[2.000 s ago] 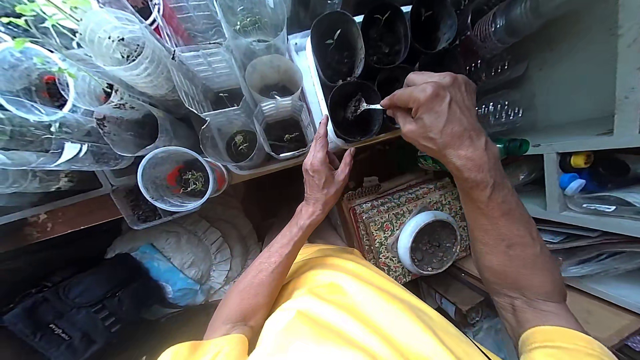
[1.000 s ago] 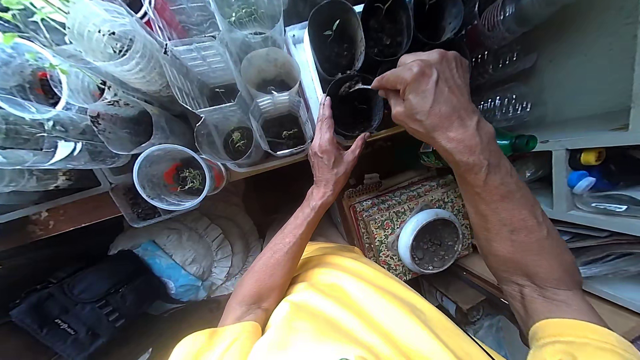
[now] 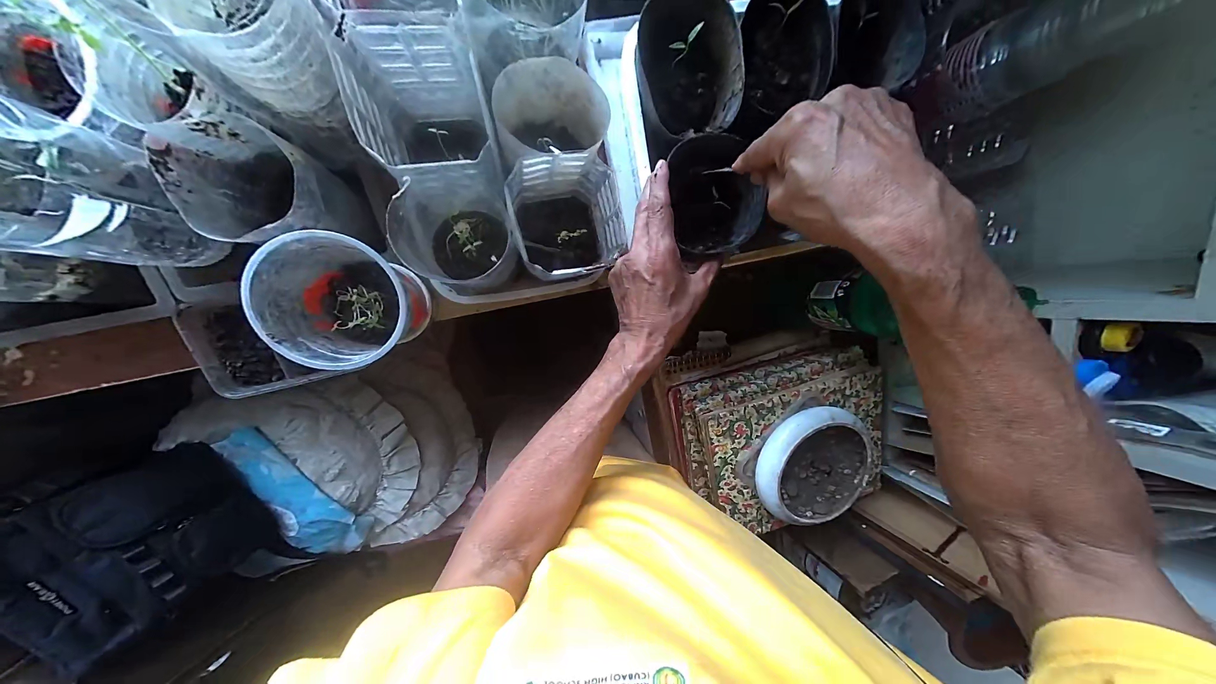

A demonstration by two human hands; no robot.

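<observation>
My left hand [image 3: 658, 275] cups the near left side of a black plastic pot [image 3: 717, 214], which holds dark soil and a small seedling [image 3: 719, 198]. Above the pot's right rim, my right hand [image 3: 841, 166] pinches a thin light-coloured handle, its tip reaching inside; most of the tool is hidden by the fingers and the pot. Right behind stands another black pot [image 3: 692, 85] with a green seedling, beside a further dark pot [image 3: 784, 57]. Clear plastic cups with seedlings, one of them a ribbed cup [image 3: 560, 233], stand to the left of my left hand.
A clear cup with a seedling [image 3: 323, 299] sits at the shelf's front edge. Below are a white round pot of soil [image 3: 814, 465] on floral-covered books [image 3: 712, 408], and a black bag [image 3: 114, 551]. A green bottle [image 3: 860, 304] lies under my right forearm.
My left hand, beside the pot with fingers raised two seconds ago, now rests against its side. A pale spoon-like tip seen inside the pot earlier is now mostly out of sight.
</observation>
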